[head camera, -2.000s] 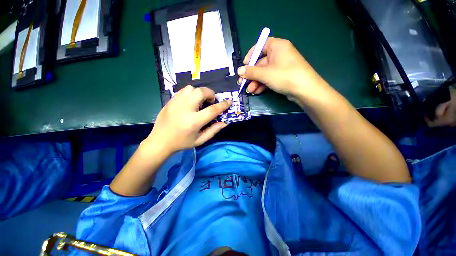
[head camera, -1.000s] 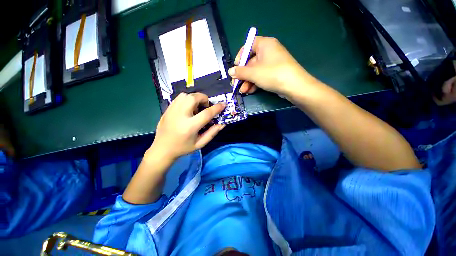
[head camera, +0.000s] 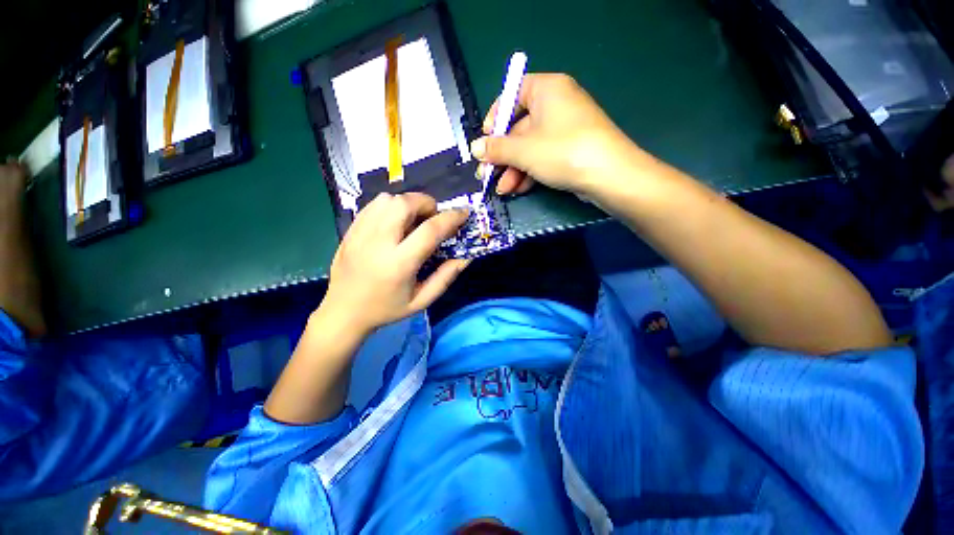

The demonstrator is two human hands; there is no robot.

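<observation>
An open-backed tablet unit [head camera: 456,94] lies in front of me, its board end at the bench's front edge. An orange ribbon cable [head camera: 393,115] crosses its silver-white area, with black tape [head camera: 418,178] below. My right hand [head camera: 549,136] holds white tweezers [head camera: 509,92] like a pen, tip down at the circuit board [head camera: 486,232]. My left hand [head camera: 387,256] rests on the unit's near left corner, thumb and index finger at the board. Whether its fingers pinch a small part cannot be seen.
Two more open-backed units [head camera: 223,115] [head camera: 131,188] lie at the left. Glossy panels [head camera: 889,73] with black borders and a gold tail lie at the right. A neighbour's arm [head camera: 16,251] shows at the left edge, and part of a hand [head camera: 947,178] at the right edge.
The camera view has turned and shifted slightly. The tweezers stand a little more upright, their tip still at the board. The neighbour's arm at the left has come further into view.
</observation>
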